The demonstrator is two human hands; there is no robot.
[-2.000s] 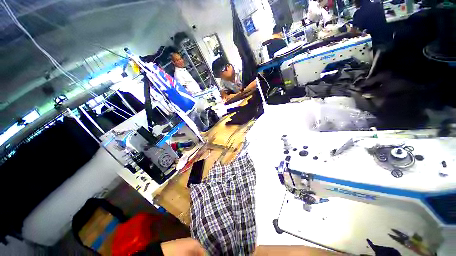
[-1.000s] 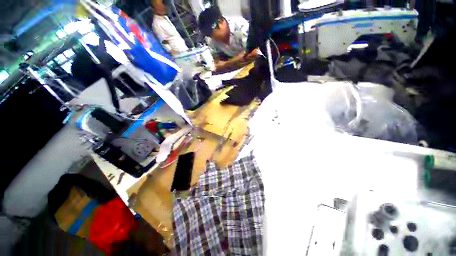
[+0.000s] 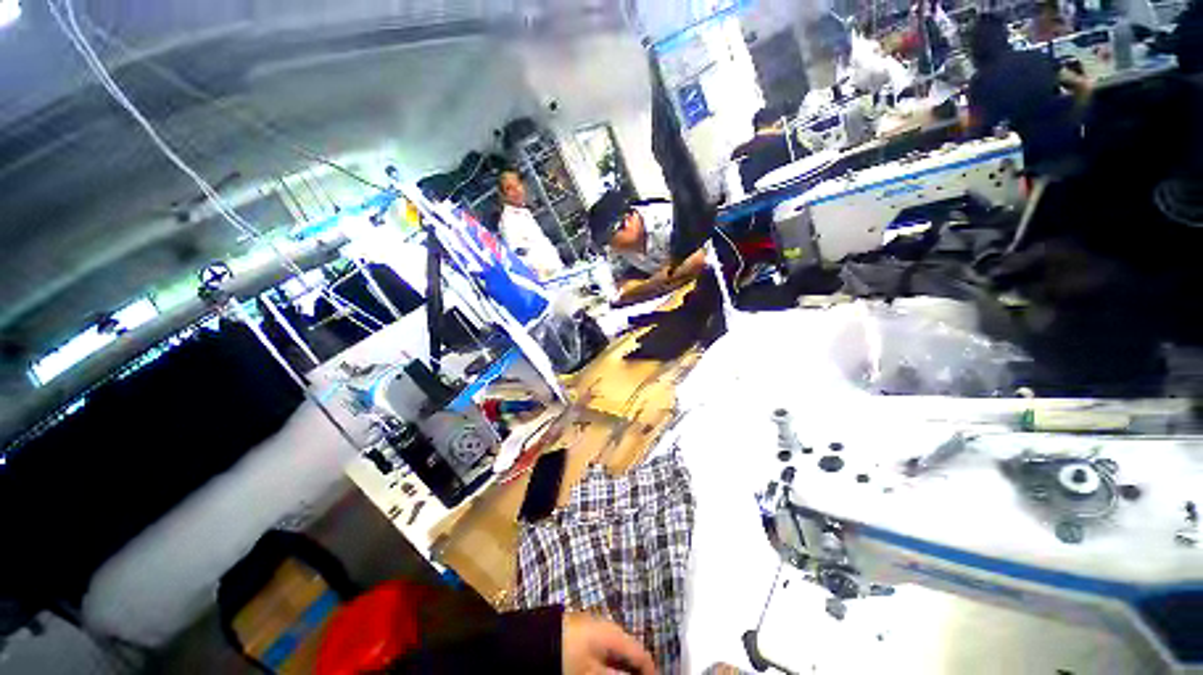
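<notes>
Plaid fabric (image 3: 607, 534) in white, black and brown checks lies over the cardboard edge and the white table, running down to the bottom of the picture. My left hand (image 3: 604, 646) comes in at the bottom under a black sleeve and lies at the plaid fabric; its fingers are cut off or blurred, so a grip cannot be told. A tiny skin-coloured patch at the bottom edge, right of the plaid, may be my right hand (image 3: 723, 670); almost all of it is out of the picture. The white sewing machine (image 3: 976, 528) with a blue stripe stands at right.
A black phone (image 3: 542, 484) lies on the taped cardboard (image 3: 482, 547). A second machine (image 3: 455, 442) stands at left, with a red stool (image 3: 370, 629) below. A clear plastic bag (image 3: 937, 350) lies behind the white machine. A person (image 3: 643, 244) leans over the far table; other people are farther back.
The view has swung back from the closer view of a second ago, so the machine's needle end shows again. My left hand and black sleeve have come into view at the plaid fabric.
</notes>
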